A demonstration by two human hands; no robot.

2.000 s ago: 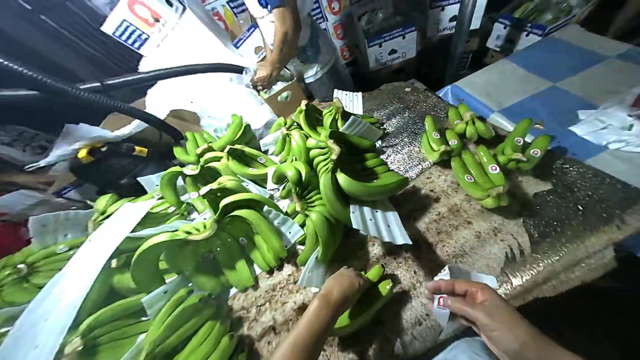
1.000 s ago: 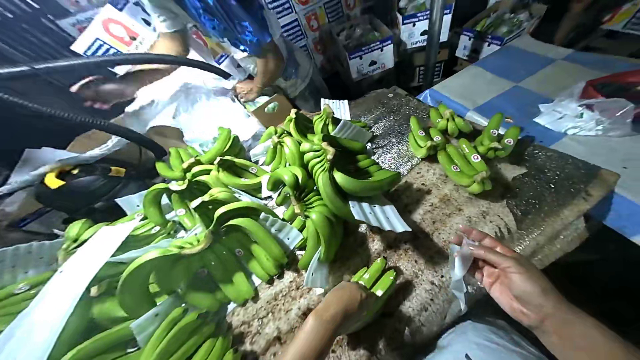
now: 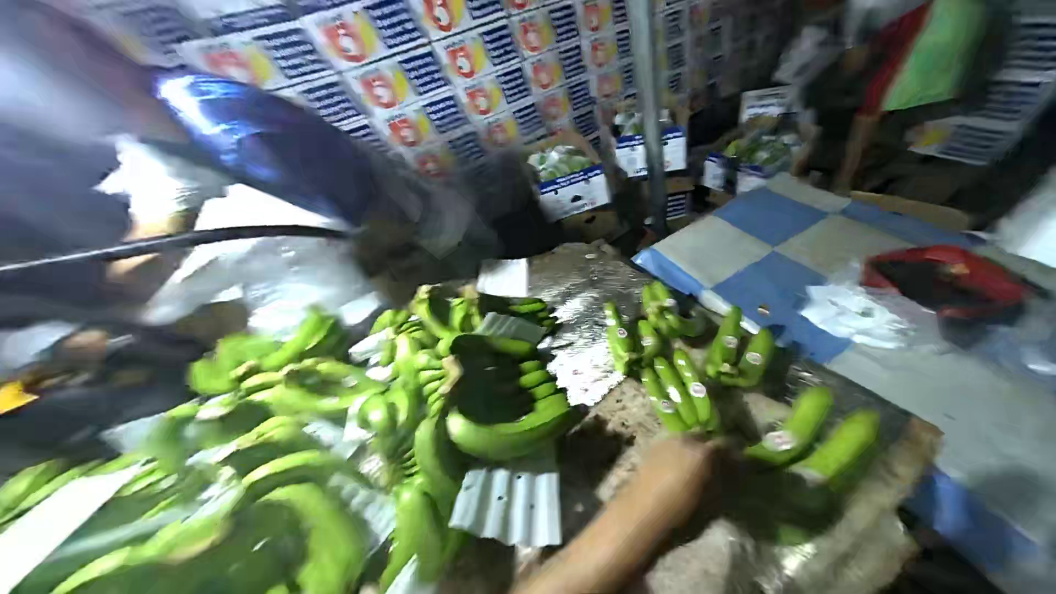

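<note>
My left hand [image 3: 701,470] reaches across the worn work surface [image 3: 627,412], blurred by motion, and holds a small cluster of green bananas [image 3: 833,445] that bears stickers. Just beyond it lie several small stickered banana clusters [image 3: 681,392]. A large pile of green banana hands [image 3: 330,445] fills the left side, with a corrugated pad [image 3: 507,503] tucked among them. My right hand is out of the frame.
A blue and white checkered table [image 3: 775,239] adjoins on the right, bearing a plastic bag [image 3: 858,313] and a red bag [image 3: 949,276]. Boxes of bananas [image 3: 569,181] stand behind, near a metal post [image 3: 650,107]. A blurred person [image 3: 272,148] is at the upper left.
My left hand has moved from the near middle to the right, with the banana cluster now beside the other small clusters. My right hand has left the view, which has turned.
</note>
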